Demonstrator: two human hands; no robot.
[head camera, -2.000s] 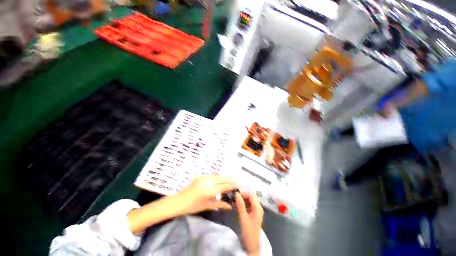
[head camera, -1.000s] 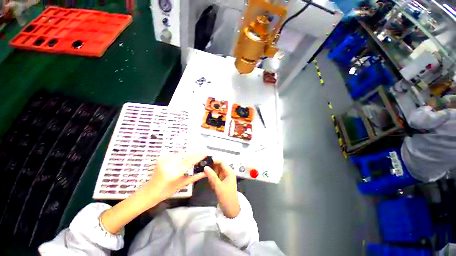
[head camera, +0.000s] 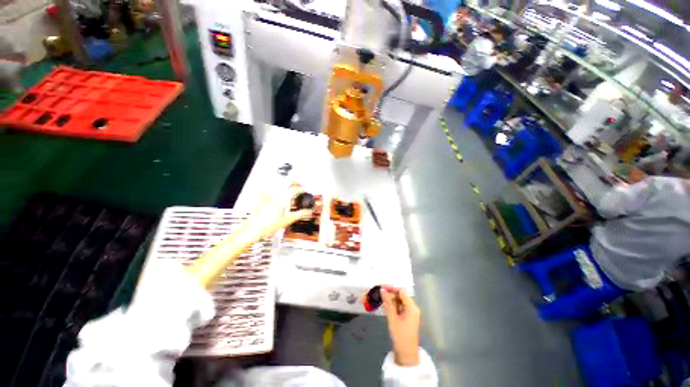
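My left hand (head camera: 276, 209) reaches over the back-left block of the fixtures, its fingers at a round black housing (head camera: 304, 202) there; whether it grips the part or only touches it is unclear. My right hand (head camera: 401, 306) holds another black housing (head camera: 374, 298) above the machine's front edge, in front of the red button. The group of orange-brown fixture blocks (head camera: 346, 237) sits on the white bed. The back-right block and front-left block hold black parts; the front-right one is paler and redder.
The white parts tray (head camera: 216, 219) lies under my left forearm. The gold press head (head camera: 346, 121) hangs behind the fixtures. A thin dark stick (head camera: 374, 213) lies right of them. A black blister tray (head camera: 57, 257) and orange-red compartment tray (head camera: 144, 102) are left. A person sits far right.
My hands have parted. My left hand has moved forward from the front edge to the back-left fixture block. My right hand has moved right with a black housing. The camera view has also shifted.
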